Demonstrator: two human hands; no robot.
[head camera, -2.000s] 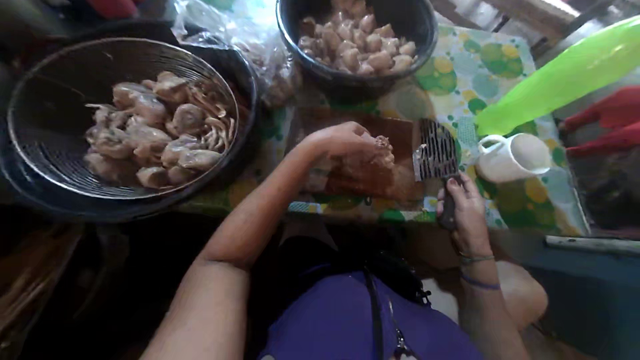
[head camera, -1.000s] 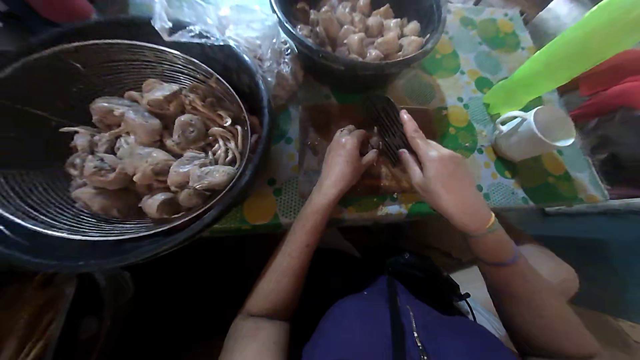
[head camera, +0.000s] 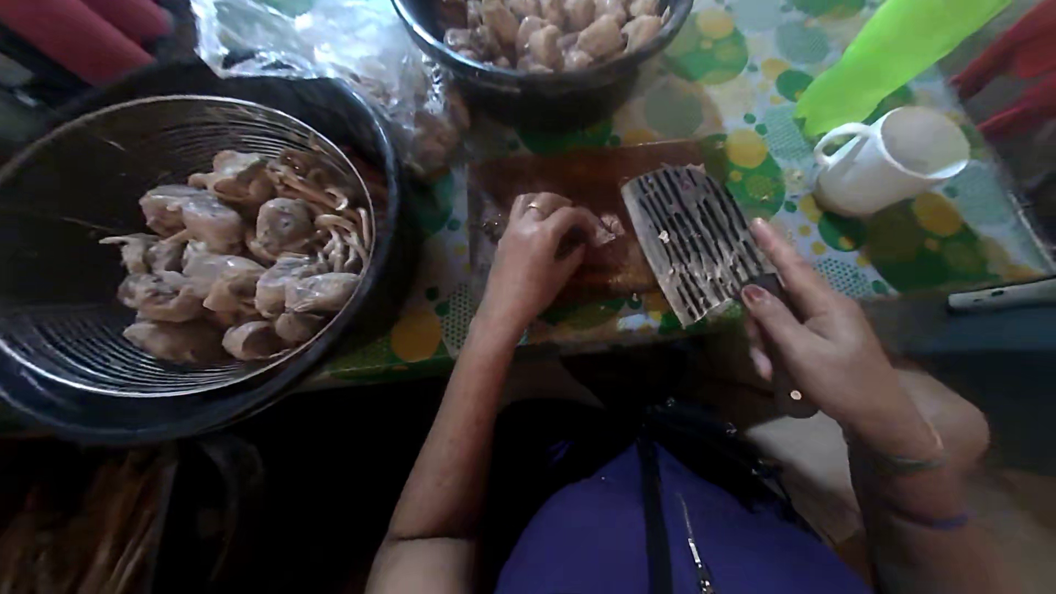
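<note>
My right hand (head camera: 813, 338) grips the dark handle of a wide cleaver (head camera: 697, 239), whose blade has dark stripes and bits of meat stuck on it. The blade is held tilted over the right side of a brown cutting board (head camera: 602, 161). On the board, my left hand (head camera: 540, 247) has its fingers curled around a small pale piece of meat (head camera: 609, 228), mostly hidden by them. To the left, a wire strainer (head camera: 186, 388) holds pale poultry pieces (head camera: 219, 223) and rests in a black basin (head camera: 384, 280).
A dark bowl (head camera: 569, 82) of pale meat pieces (head camera: 561, 33) stands behind the board. Left of it lies a clear plastic bag (head camera: 330, 45) with meat. At the right are a white mug (head camera: 895, 161), a bright green plastic sheet (head camera: 891, 58) and red cloth or plastic (head camera: 1015, 91).
My right hand and the cleaver have moved right, away from my left hand; a second ago they were close together over the board. The blade now shows its broad face.
</note>
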